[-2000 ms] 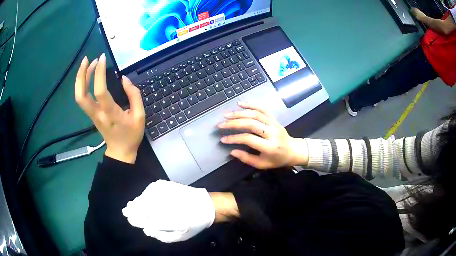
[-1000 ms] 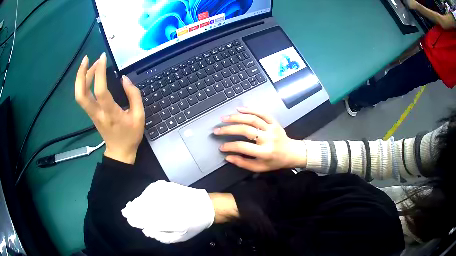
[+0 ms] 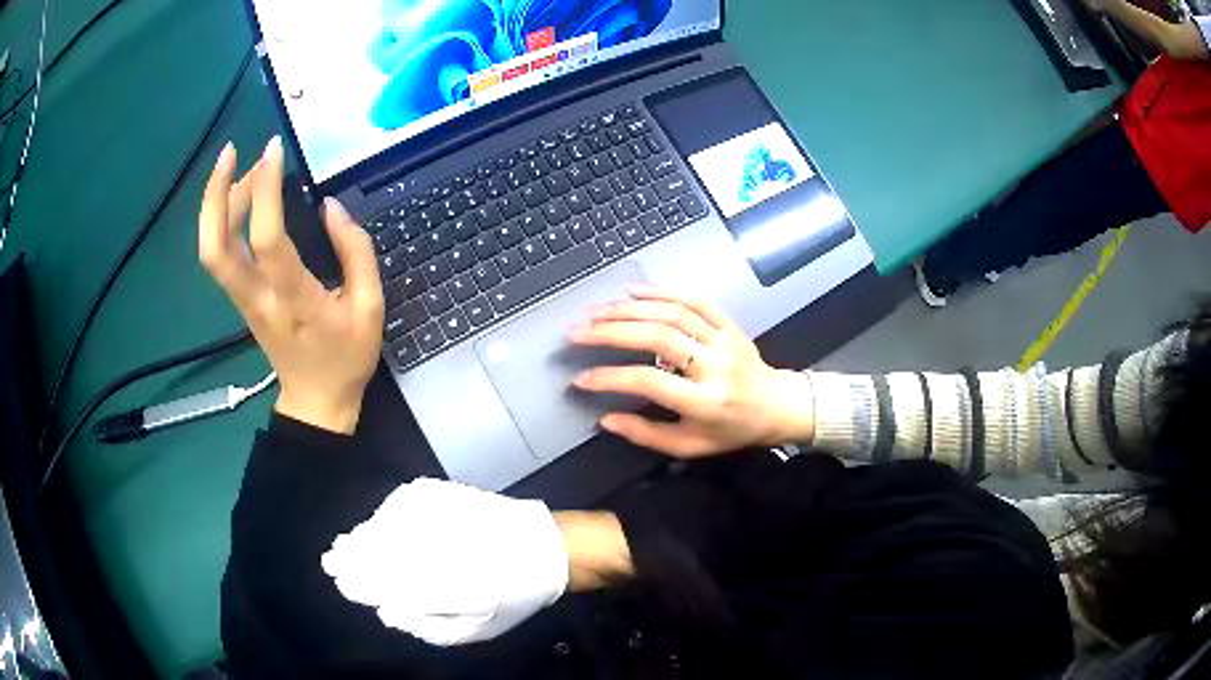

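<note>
A grey laptop (image 3: 438, 412) lies open on the bench, its main screen (image 3: 491, 53) lit with a blue swirl. A secondary touchscreen (image 3: 752, 178) right of the keys shows a smaller swirl. My bare left hand (image 3: 299, 299) is at the laptop's left edge, fingers apart, holding nothing visible. My right hand (image 3: 452, 561), in a white glove, lies across my left forearm; its fingers are not distinct. Another person's hand (image 3: 671, 365), with a striped sleeve, rests over the touchpad (image 3: 525, 399).
A grey-white adapter (image 3: 186, 412) and black cables (image 3: 133, 239) lie on the green bench mat (image 3: 916, 106) to the left. A person in dark trousers and red (image 3: 1169, 140) stands at the upper right. Grey floor with a yellow line (image 3: 1078, 299) shows at right.
The other person's hand has shifted slightly left and its fingers have moved over the touchpad. My two hands have stayed essentially still.
</note>
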